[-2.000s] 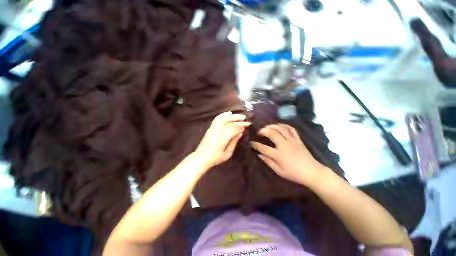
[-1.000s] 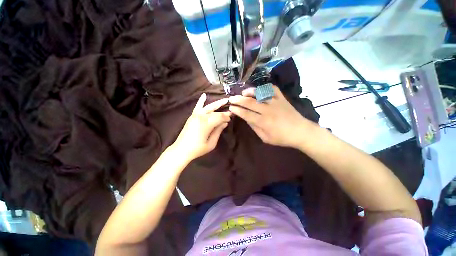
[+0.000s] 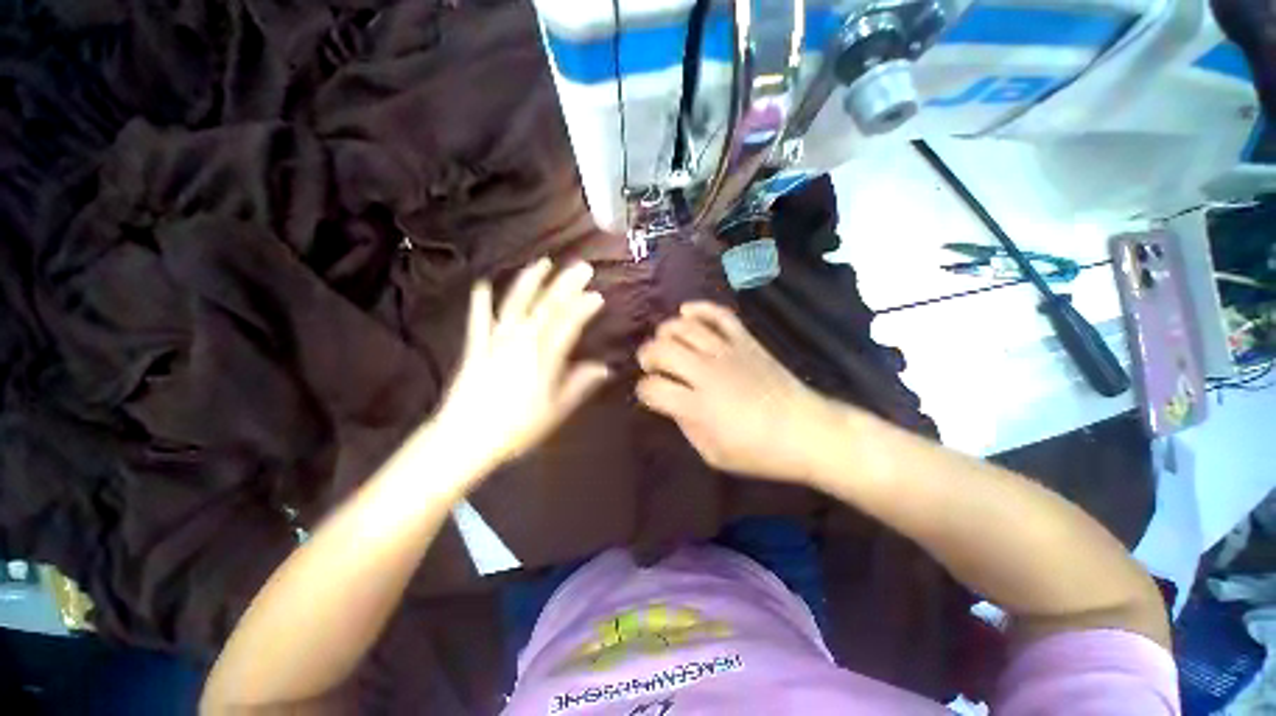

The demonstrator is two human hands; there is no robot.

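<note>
Dark brown fabric (image 3: 350, 294) lies in a large heap on the left, under both hands and over the lap. Its gathered seam (image 3: 658, 301) runs from the presser foot (image 3: 644, 235) toward me. My left hand (image 3: 525, 357) is spread, palm down, on or just above the cloth left of the seam, holding nothing. My right hand (image 3: 721, 385) is on the seam just below the presser foot, fingers bent and together on the cloth; the fingertips seem to pinch it. A grey-blue ribbed knob (image 3: 752, 263) stands right of the foot.
The white and blue sewing machine head (image 3: 980, 84) spans the top. On the right of the table lie a black screwdriver (image 3: 1078, 336), teal-handled snips (image 3: 1029, 263) and a smartphone in a pink-purple case (image 3: 1161, 336). White sheets are at the lower right.
My left hand has moved left off the seam and opened flat. My right hand has drawn back a little from the foot, uncovering the ribbed knob. The view has shifted slightly.
</note>
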